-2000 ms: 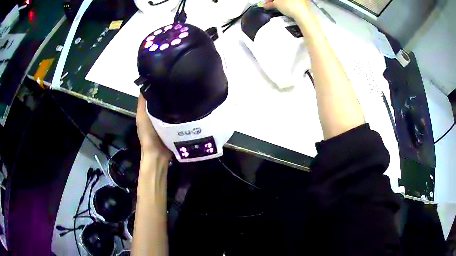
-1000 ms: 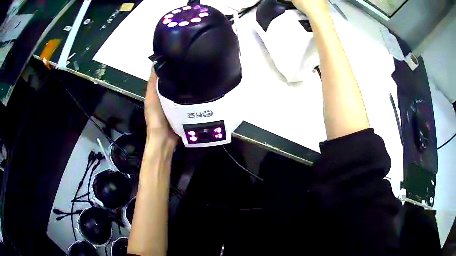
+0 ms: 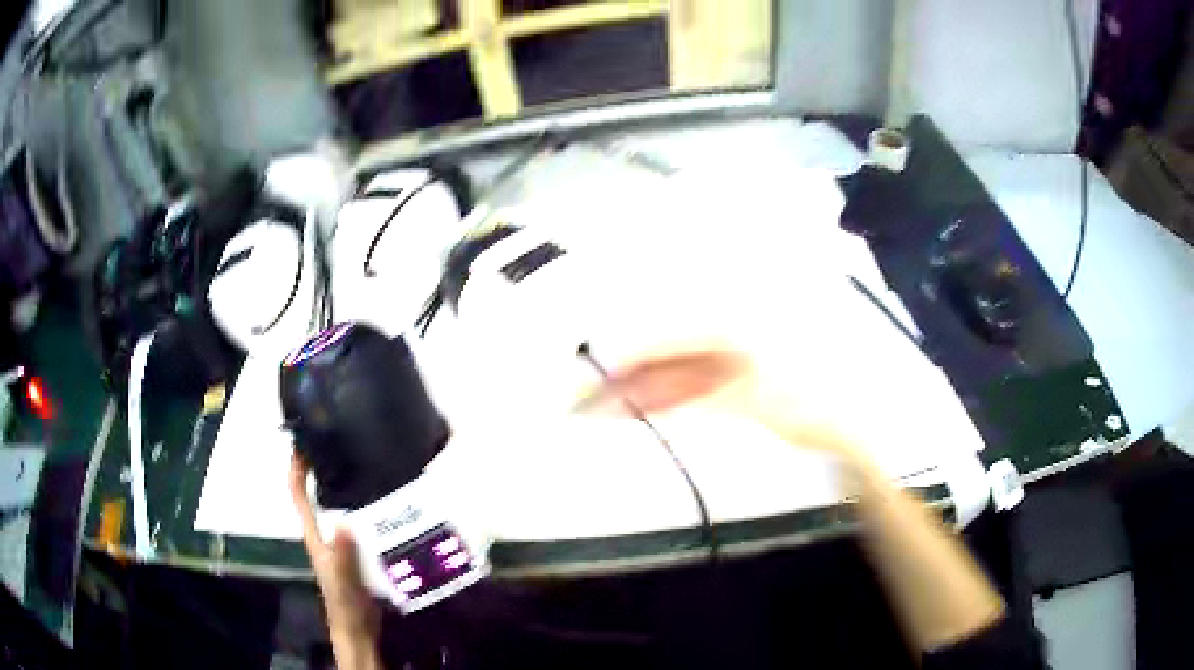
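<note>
A PTZ dome camera (image 3: 367,419) with a black ball head and white base is at the bench's front left edge, tilted. Its LED ring glows at the top and its lower light panel glows purple. My left hand (image 3: 338,576) holds it from the left and below. My right hand (image 3: 681,380) is motion-blurred over the white paper, right of the camera. A thin black cable (image 3: 674,458) runs from beside its fingers over the bench's front edge. Whether the fingers touch the cable or hold anything is unclear.
White camera bodies (image 3: 258,285) with cables stand at the back left. A small black rectangle (image 3: 533,262) lies behind the right hand. A black mouse (image 3: 982,295) is on a dark mat at right, with a tape roll (image 3: 888,147) behind it.
The view has shifted upward. My right hand has left the second camera at the back and moved nearer the front. My left hand still holds the lit camera, now lower left in view.
</note>
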